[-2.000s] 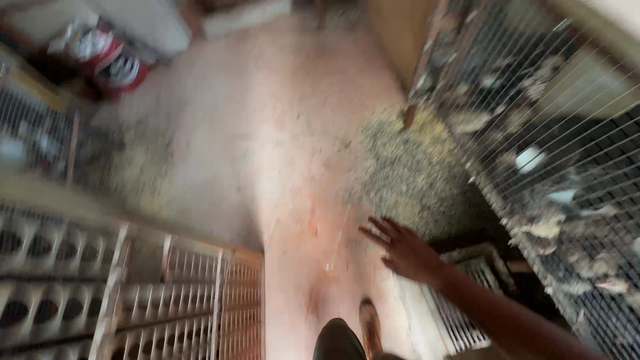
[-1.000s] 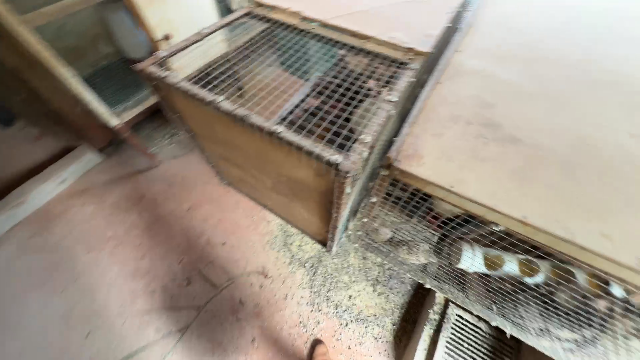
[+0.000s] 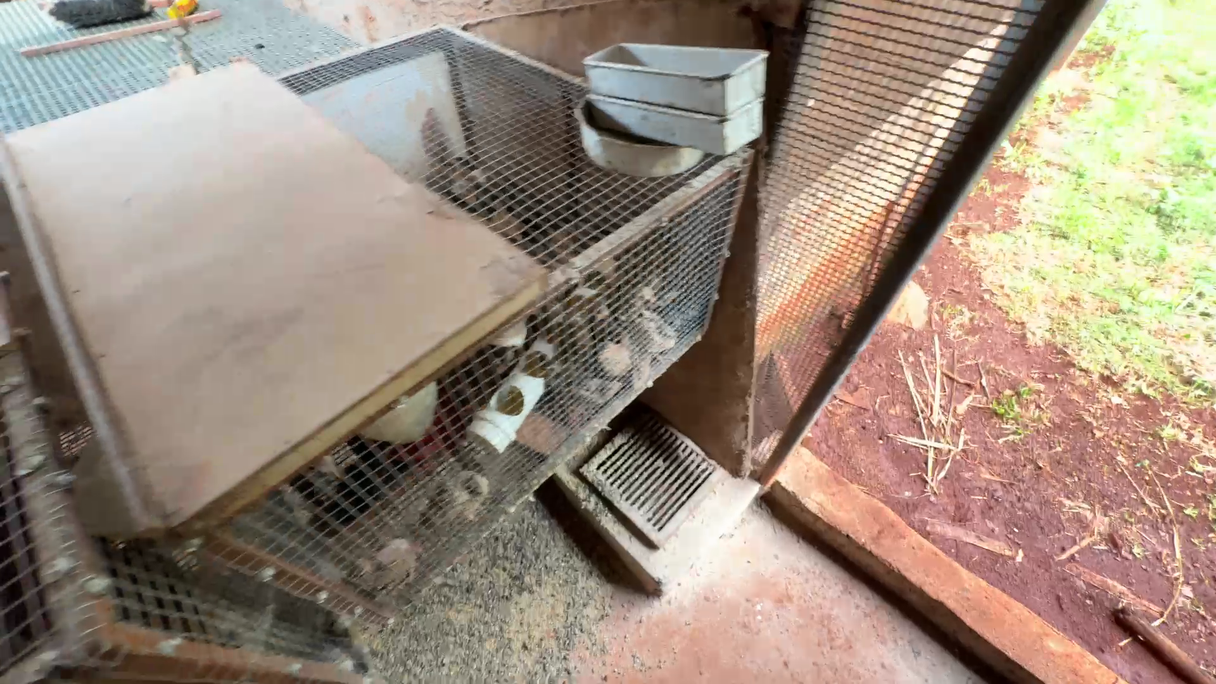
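Observation:
Neither of my hands is in the head view. A wire mesh cage [image 3: 655,313] fills the middle, with a wooden board [image 3: 275,275] lying over the left part of its top. Inside, behind the mesh, a white pipe feeder with round holes [image 3: 508,404] lies among several small birds, which are blurred. Two rectangular metal pans [image 3: 676,90] are stacked at the cage's far right corner, partly over a round metal pan [image 3: 632,150].
Under the cage's right end a slatted grate [image 3: 651,475] rests on the floor. A mesh door or panel [image 3: 855,190] stands at the right, above a raised sill [image 3: 883,551]. Red soil and grass lie outside. Loose litter [image 3: 503,598] covers floor below the cage.
The view has swung far over to the cage and the outdoor ground. A hand with spread fingers, seen two seconds ago near the floor grate, is out of view.

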